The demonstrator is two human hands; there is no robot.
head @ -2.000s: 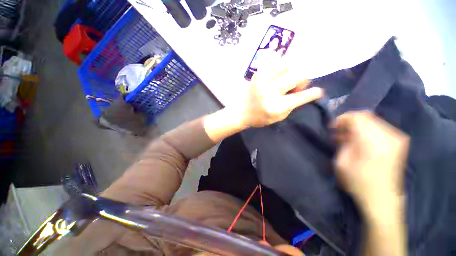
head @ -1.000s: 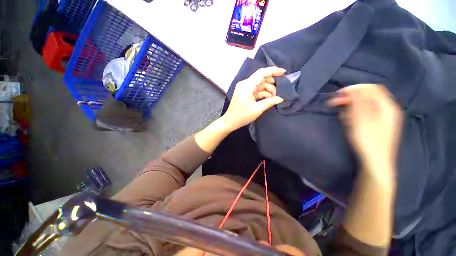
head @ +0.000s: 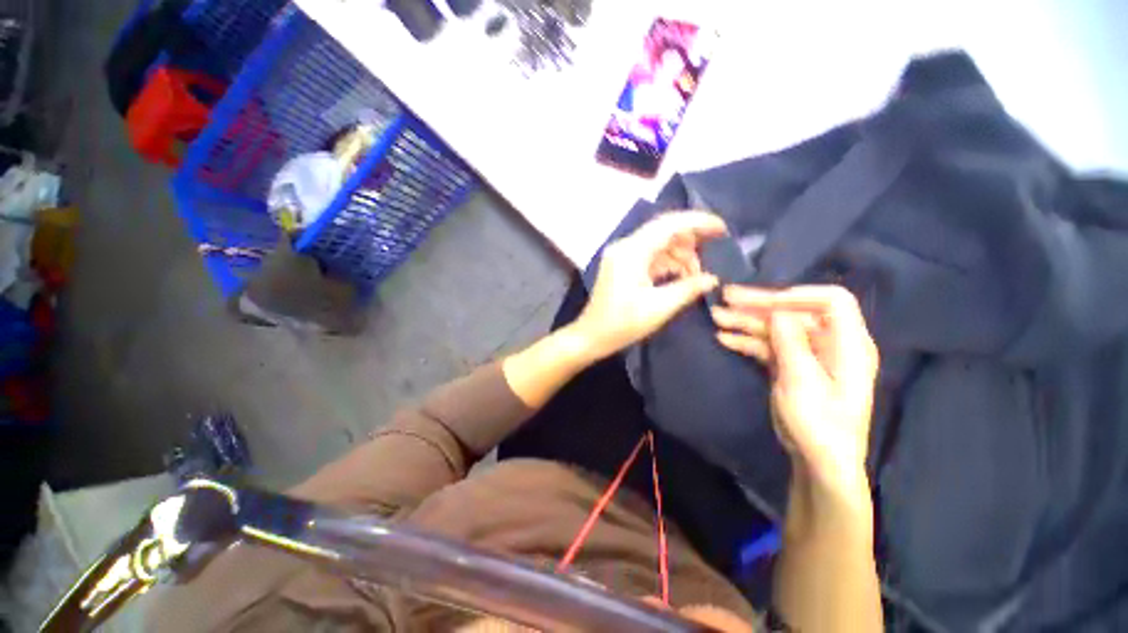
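The dark grey-navy garment (head: 952, 458) covers the right side of the white table and hangs over the wearer's lap. My left hand (head: 649, 278) pinches the edge of the garment between thumb and fingers. My right hand (head: 804, 352) is right beside it, its thumb and fingertips closed together at the same edge. A needle or thread cannot be made out between the fingertips. A small pale patch (head: 752, 245) shows on the cloth just beyond the fingers.
A lit smartphone (head: 656, 97) lies on the white table (head: 520, 161) beyond the garment. Blurred small metal pieces (head: 544, 31) and dark spools (head: 416, 15) lie at the far edge. A blue basket (head: 402, 204) stands left. A shiny tube (head: 433, 556) crosses the lower foreground.
My right hand has come in from the right to the edge held by my left hand. The left hand, off the edge two seconds ago, keeps its pinch. The view has shifted.
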